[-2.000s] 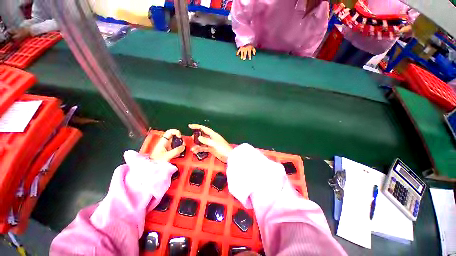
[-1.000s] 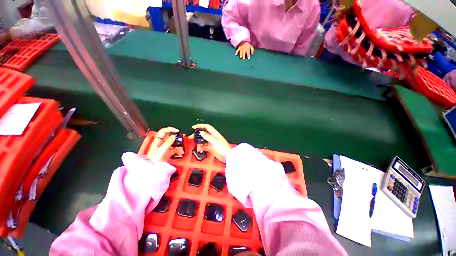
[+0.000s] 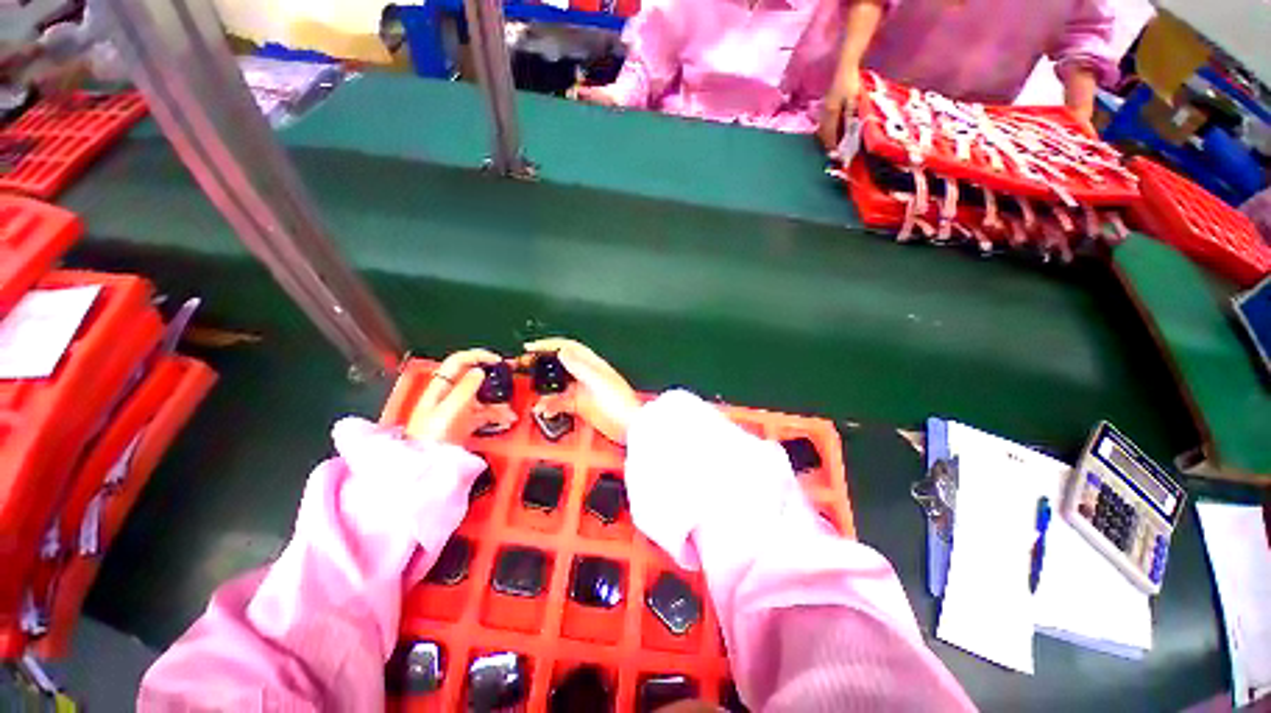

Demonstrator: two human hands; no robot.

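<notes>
An orange-red compartment tray point(image 3: 634, 557) lies on the dark green bench, with black rounded-square watch bodies in its pockets, such as one near its middle point(image 3: 544, 486). At the tray's far edge, my left hand point(image 3: 449, 401) holds a dark watch body point(image 3: 495, 380). My right hand point(image 3: 597, 383) holds another dark watch body point(image 3: 549, 372) beside it. Below each held piece another watch body shows, partly hidden by the fingers. Both held screens look dark. My sleeves cover parts of the tray.
Metal post point(image 3: 265, 209) stands beyond the tray's left corner. Stacked orange-red trays point(image 3: 84, 460) are at left. Clipboard point(image 3: 942, 557), pen point(image 3: 1040, 543) and calculator point(image 3: 1123, 504) are at right. Across the line, a person's hands hold trays with pale strips point(image 3: 997, 146).
My hands stay at the tray's far edge; the two held watch bodies now show more of their faces. Across the line, the strip-hung trays have moved left and down to the bench edge.
</notes>
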